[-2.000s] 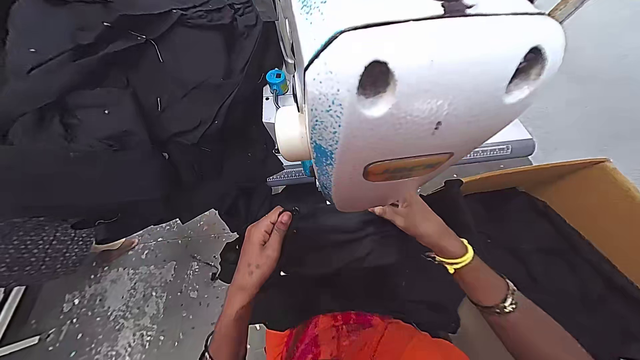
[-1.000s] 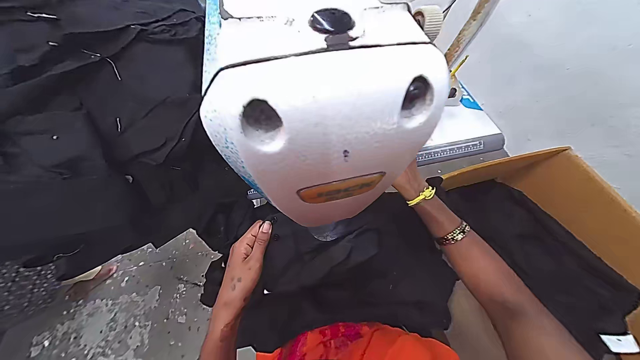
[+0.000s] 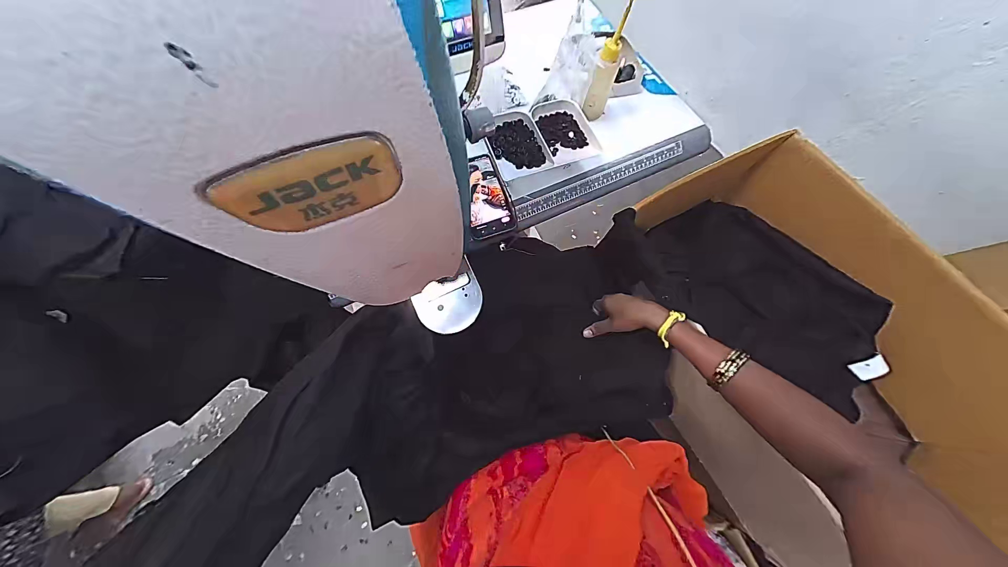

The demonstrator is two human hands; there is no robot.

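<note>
My right hand [image 3: 626, 315] lies on black cloth [image 3: 520, 346] spread over my lap and under the sewing machine. Its fingers are bent against the cloth; whether they pinch it I cannot tell. My left hand is out of view. The white head of a Jack sewing machine [image 3: 331, 260] fills the upper left and hides part of the cloth. Below its edge shows a rounded metal plate [image 3: 447, 303]. The black cloth runs down to the lower left in a long strip.
At my right stands a cardboard box [image 3: 906, 236] with black garments [image 3: 764, 283] inside. On the machine table [image 3: 661, 118] are trays of black buttons [image 3: 561, 132], a yellow-tipped bottle [image 3: 602, 79] and a phone [image 3: 490, 197]. More black cloth [image 3: 142, 315] lies left; a person's foot [image 3: 110, 508] shows below.
The view has swung right and closer. My left hand has gone out of view. My right hand, partly behind the machine head before, now lies in plain sight on the cloth.
</note>
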